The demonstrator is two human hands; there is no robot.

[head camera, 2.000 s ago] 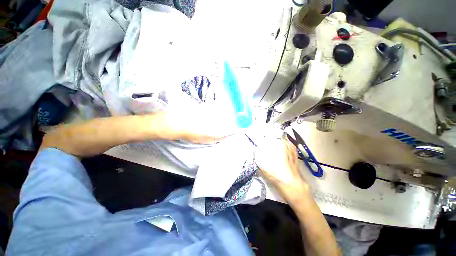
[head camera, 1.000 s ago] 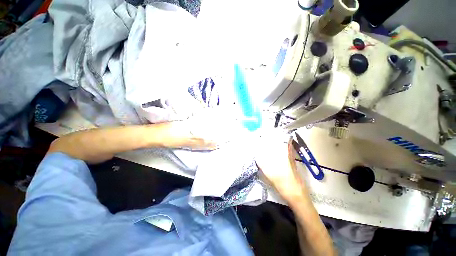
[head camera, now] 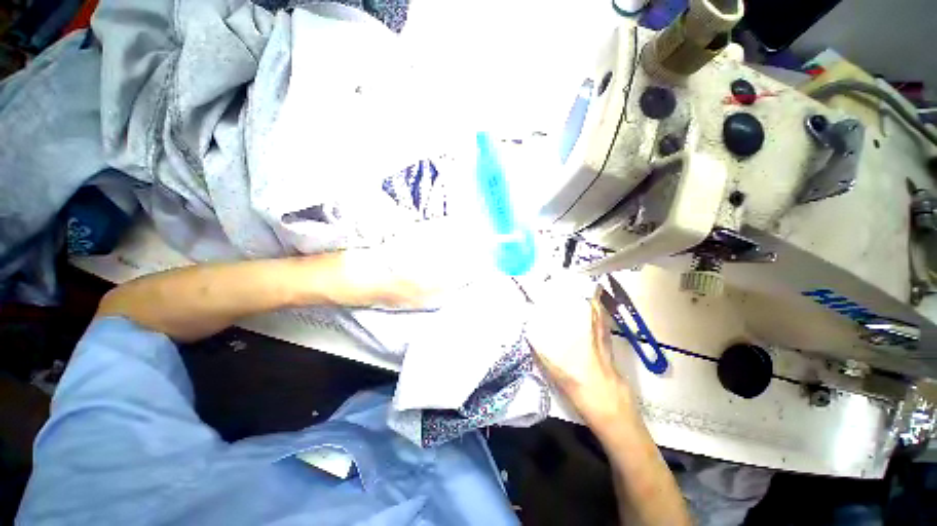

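A pale blue-grey denim garment point(head camera: 205, 113) lies bunched on the table, with a whitish flap and a dark-speckled edge point(head camera: 483, 396) hanging at the front. My left hand point(head camera: 411, 283) lies flat on the cloth left of the needle area, its fingers washed out by glare. My right hand point(head camera: 570, 339) rests on the cloth just below the needle area, its fingertips also washed out. Whether either hand grips the cloth cannot be told. The turquoise plastic piece point(head camera: 498, 211) stands out left of the needle. The presser foot is lost in glare.
The off-white sewing machine head point(head camera: 801, 216) fills the right side. Blue-handled snips point(head camera: 635, 327) lie right of my right hand, with a black round disc point(head camera: 744, 369) further right. A dark blue bundle point(head camera: 98, 219) is at the left. The white table point(head camera: 709, 421) has its edge towards me.
Since two seconds ago the machine and table have shifted slightly in view. The hands and cloth stay almost in place, and the turquoise piece appears a little further right and lower.
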